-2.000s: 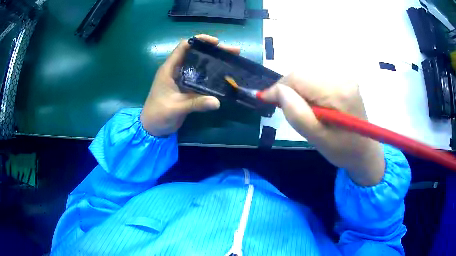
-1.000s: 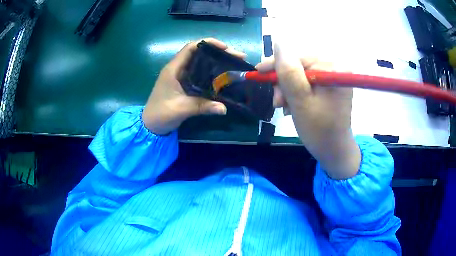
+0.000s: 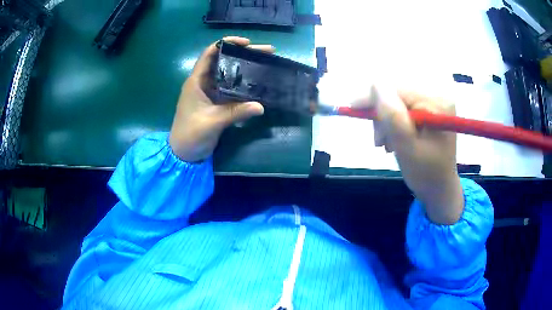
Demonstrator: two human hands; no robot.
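My left hand [image 3: 206, 109] grips a black plastic housing [image 3: 266, 82] by its left end, thumb along the near edge and fingers behind the far edge. Its open, ribbed inside faces me, held above the green mat. My right hand [image 3: 417, 127] holds a paintbrush [image 3: 472, 126] with a long red handle and silver ferrule. The brush tip is at the housing's right end, near its lower corner. The bristles are blurred and hardly visible. My right hand is also a little blurred.
Another black housing [image 3: 251, 12] lies at the back of the green mat [image 3: 97, 97]. A narrow black part [image 3: 119, 25] lies at the back left. Black housings [image 3: 528, 100] stand at the right end of the white sheet [image 3: 387, 48], which has black tape pieces along its edges.
The housing has turned from a tilted pose to show its open inside. The brush has moved from the inside to the right end, and my right hand has shifted right.
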